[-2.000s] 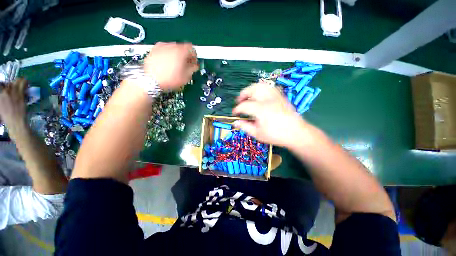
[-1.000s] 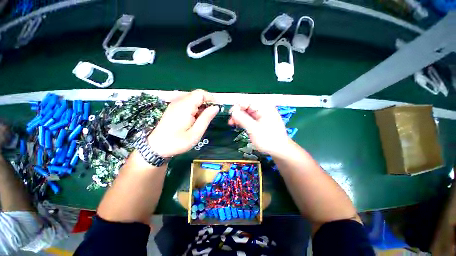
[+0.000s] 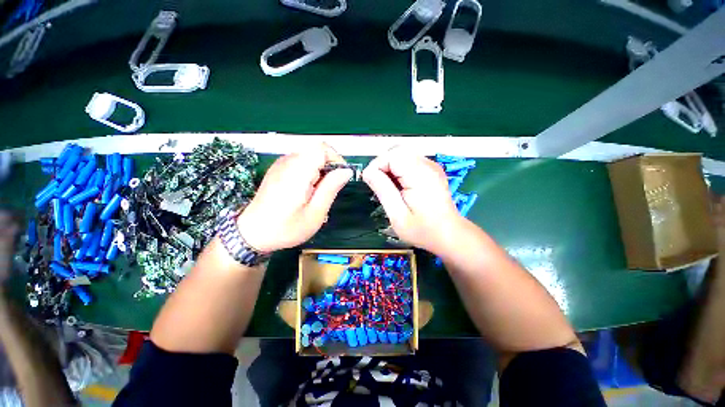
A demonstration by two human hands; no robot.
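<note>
My left hand (image 3: 290, 199), with a metal watch on the wrist, pinches a small dark part (image 3: 340, 168) between thumb and fingers. My right hand (image 3: 415, 197) is just to its right, its fingertips closed at a tiny pale piece between the hands; the piece is too small to name. A tangled heap of circuit boards (image 3: 195, 199) lies left of my left hand. Wired board-and-cell sets (image 3: 457, 173) lie partly hidden behind my right hand. The parts box (image 3: 358, 306) with blue cells and red wires stands at the table edge before my torso.
Loose blue cells (image 3: 87, 207) lie far left. An empty carton (image 3: 664, 211) stands at right. A white rail (image 3: 477, 145) crosses behind my hands, with white plastic housings (image 3: 428, 79) beyond it. A slanting grey post (image 3: 620, 91) is at right. Blurred arms of people show at both sides.
Two seconds ago my hands were apart, the left over the board heap and the right above the box. They came together near the rail and stay there. The small white rings between them are no longer visible.
</note>
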